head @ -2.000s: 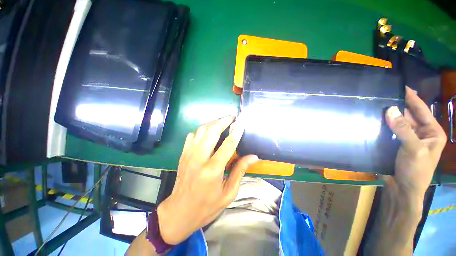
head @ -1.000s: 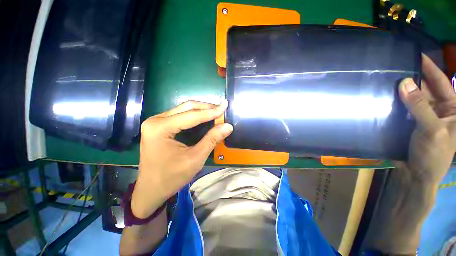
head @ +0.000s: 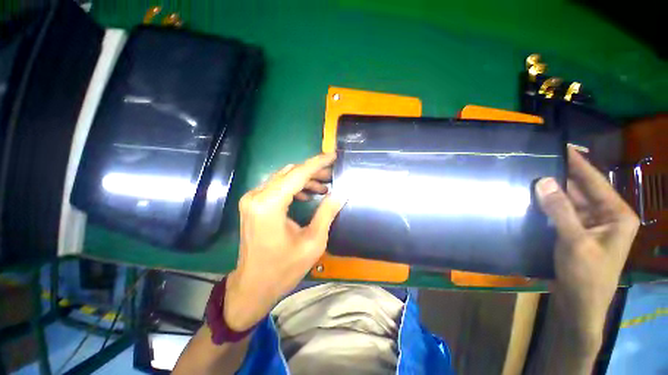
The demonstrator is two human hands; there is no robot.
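Observation:
A glossy black screen panel (head: 447, 227) lies over the orange jig (head: 373, 101), whose corner blocks show beyond the panel's long edges. A bright light band crosses the panel. My left hand (head: 282, 227) holds the panel's left edge between thumb and fingers. My right hand (head: 589, 234) grips its right edge, thumb on top of the glass, fingers around the edge. Whether the panel touches the jig cannot be told. The jig's middle is hidden under the panel.
Stacked black panels (head: 157, 139) lie left of the jig, beside a white strip (head: 94, 132). Thick black foam (head: 44, 146) is at the far left. Black parts with gold tabs (head: 549, 88) lie behind my right hand. An orange-brown fixture with a metal handle (head: 644, 198) stands at the right.
The view has shifted, so the bench scene sits lower in the picture than a second ago. Both hands still hold the panel's ends; my left fingers now reach further along the left edge.

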